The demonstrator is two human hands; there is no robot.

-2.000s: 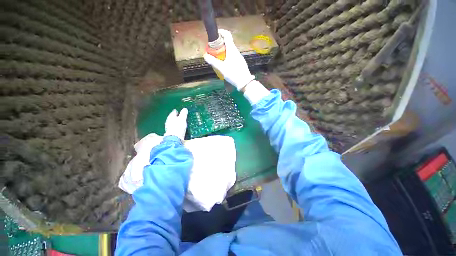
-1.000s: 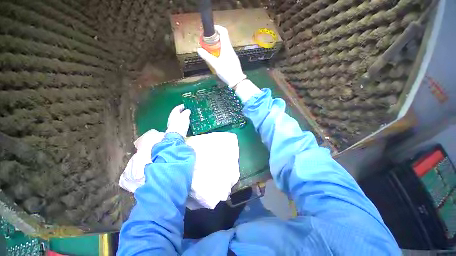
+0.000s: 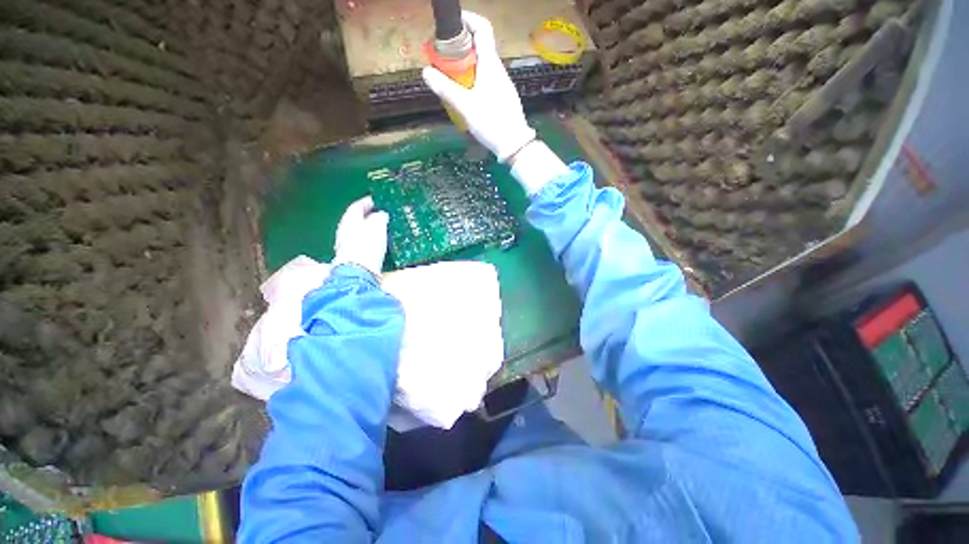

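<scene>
A green circuit board (image 3: pixel 441 213) with rows of silvery parts lies on the green mat (image 3: pixel 542 308) in the booth. My left hand (image 3: pixel 361 234), in a white glove, is at the board's left edge; its fingertips touch or grip that edge. My right hand (image 3: pixel 487 101), in a white glove, is closed around an orange-yellow air gun (image 3: pixel 455 66) above the board's far edge. A dark hose runs up from the gun. The gun's nozzle is hidden by my hand. A folded white cloth (image 3: pixel 452 340) lies at the booth front, partly under my left sleeve.
Bumpy foam walls (image 3: pixel 128 213) stand on both sides. A vented metal box (image 3: pixel 393 37) with a yellow ring (image 3: pixel 557 41) on it is at the back. A black tray (image 3: pixel 850 393) with boards and red lining is at the lower right. Another board (image 3: pixel 37 528) shows at the lower left.
The view has shifted, so the booth, board and box sit a little higher and further left. My left hand stays at the board's left edge, and my right hand still holds the gun over the far side.
</scene>
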